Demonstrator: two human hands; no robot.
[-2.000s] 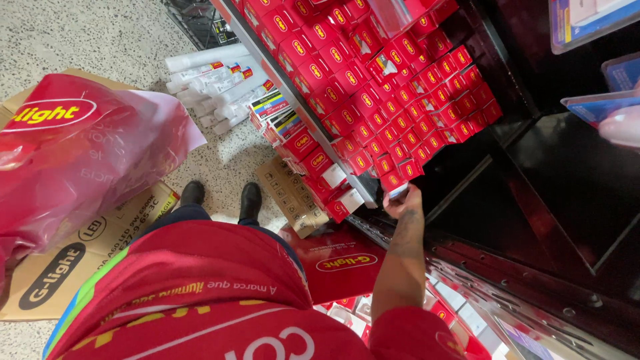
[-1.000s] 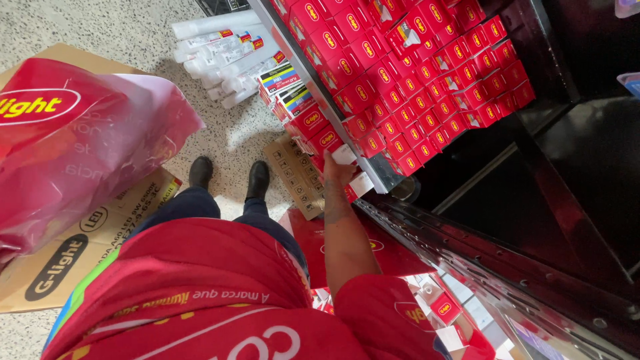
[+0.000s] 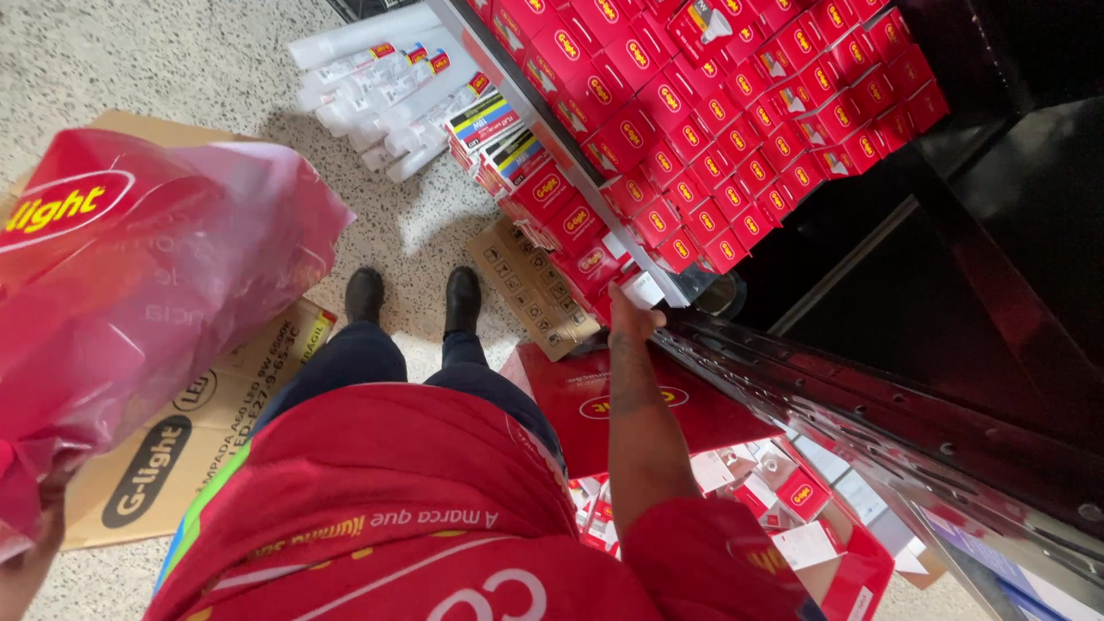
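Observation:
My right hand (image 3: 636, 317) reaches down to the end of a lower row of red G-light boxes (image 3: 576, 217), touching a box with a white face (image 3: 642, 291); whether its fingers grip it I cannot tell. Above that row, rows of small red bulb boxes (image 3: 690, 136) fill a shelf with a grey front edge (image 3: 552, 142). My left hand (image 3: 43, 526), partly cut off at the lower left edge, holds a large red and clear G-light plastic bag (image 3: 172, 276) by its gathered end.
White tubes (image 3: 392, 86) lie beside the shelf. A cardboard carton (image 3: 535, 289) sits under the low boxes, and a bigger carton (image 3: 155, 483) lies beneath the bag. Near my right arm stands a red display bin (image 3: 849, 561) holding loose boxes. Black shelving (image 3: 949, 302) is at right.
My right hand has moved from the front corner of the upper shelf's boxes down to the lower row. The bag remains at the left.

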